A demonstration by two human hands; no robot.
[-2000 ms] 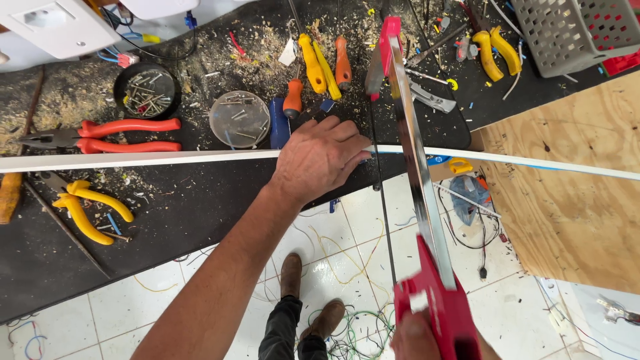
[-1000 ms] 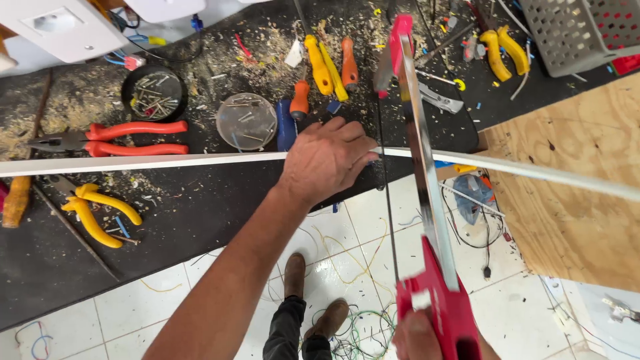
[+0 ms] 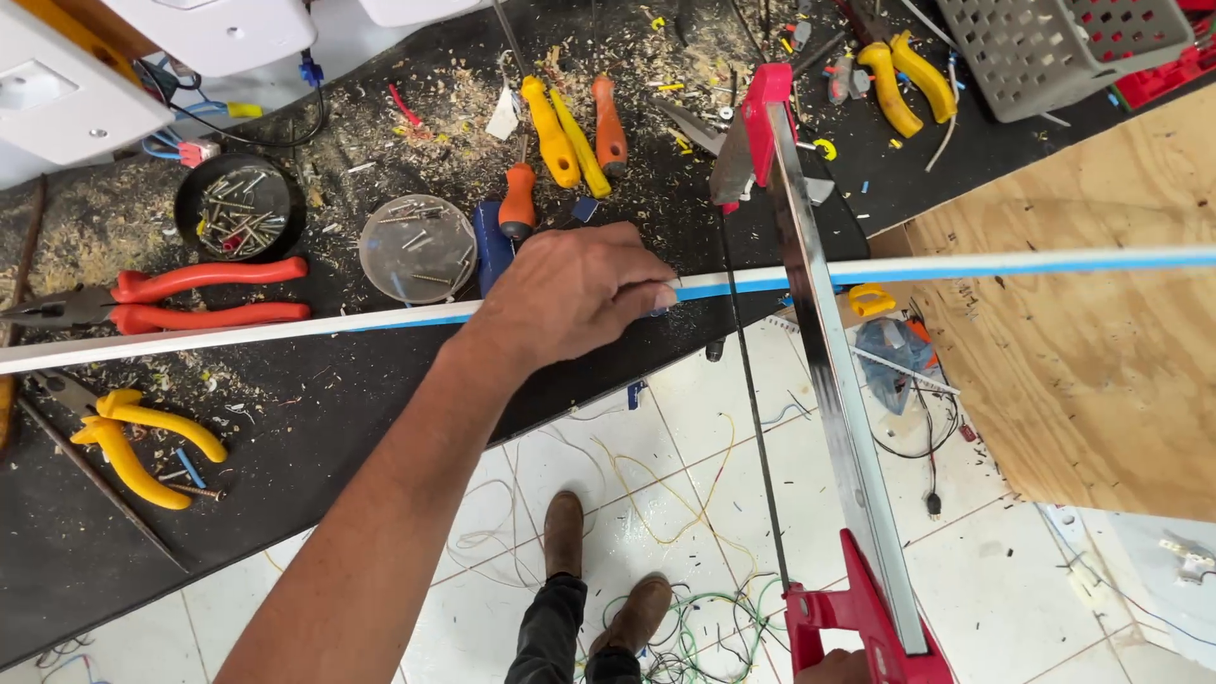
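A long thin white plastic strip [image 3: 997, 268] with a blue edge crosses the whole view over the black bench. My left hand [image 3: 579, 294] pinches it between thumb and fingers near the bench's front edge. My right hand [image 3: 836, 667], mostly cut off at the bottom edge, grips the handle of a red hacksaw [image 3: 831, 370] with a metal frame. The saw stands nearly upright in the view, its thin blade crossing the strip just right of my left fingertips. Whether the blade touches the strip, I cannot tell.
On the sawdust-strewn bench [image 3: 313, 380] lie red-handled pliers [image 3: 214, 296], yellow-handled pliers [image 3: 142, 437], several screwdrivers [image 3: 549, 133], a black dish of screws [image 3: 233, 209] and a round clear lid [image 3: 418, 249]. A grey basket [image 3: 1045, 57] and plywood [image 3: 1073, 380] are at right. Loose wires [image 3: 703, 617] litter the floor.
The strip's blue edge shows far more now than a second ago, so it appears turned or tilted. My left hand still pinches it and my right hand still holds the hacksaw.
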